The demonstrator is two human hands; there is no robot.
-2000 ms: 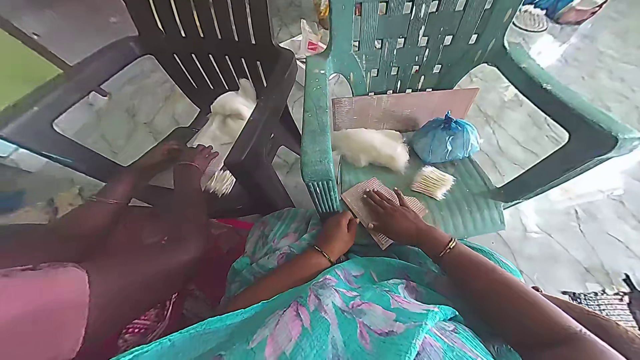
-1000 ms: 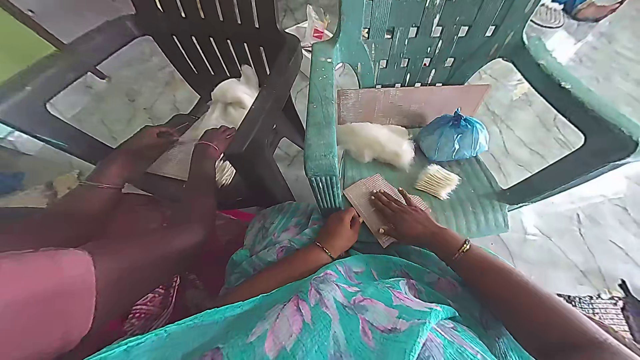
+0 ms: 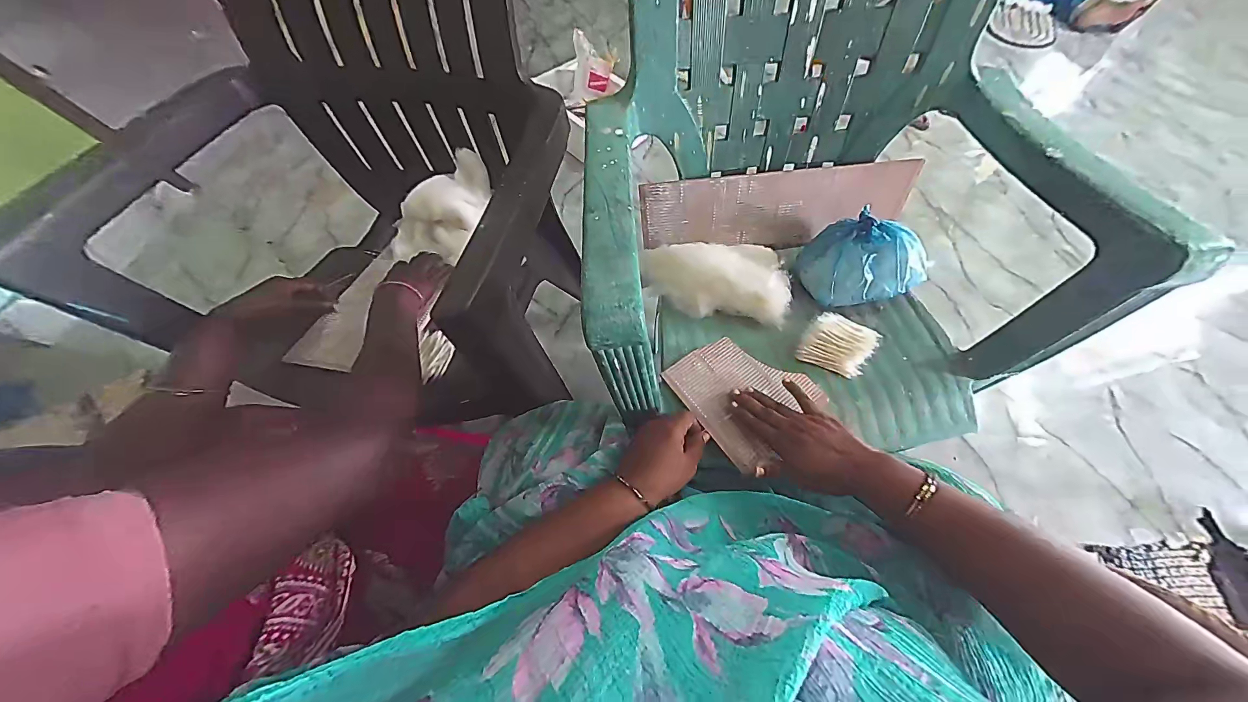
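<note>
On the front of the green plastic chair's seat (image 3: 916,390) lies a ribbed piece of cardboard (image 3: 707,375). My right hand (image 3: 804,439) rests flat on it, fingers spread; whether a thin strand lies under the palm cannot be seen. My left hand (image 3: 663,453) is at the cardboard's left edge with its fingers curled; what it pinches, if anything, is too small to tell. Behind the cardboard are a tuft of white cotton (image 3: 721,281), a small bundle of cotton wicks (image 3: 838,343) and a knotted blue plastic bag (image 3: 863,258).
A reddish board (image 3: 780,205) leans against the green backrest. At left, another person's hands (image 3: 414,278) work over a pale sheet (image 3: 341,322) on a dark plastic chair (image 3: 507,224), beside white cotton (image 3: 444,210) and more wicks (image 3: 436,353). A packet (image 3: 592,73) lies on the floor behind.
My hands stay at the cardboard with little plain change. The other person's hands have shifted slightly over the pale sheet.
</note>
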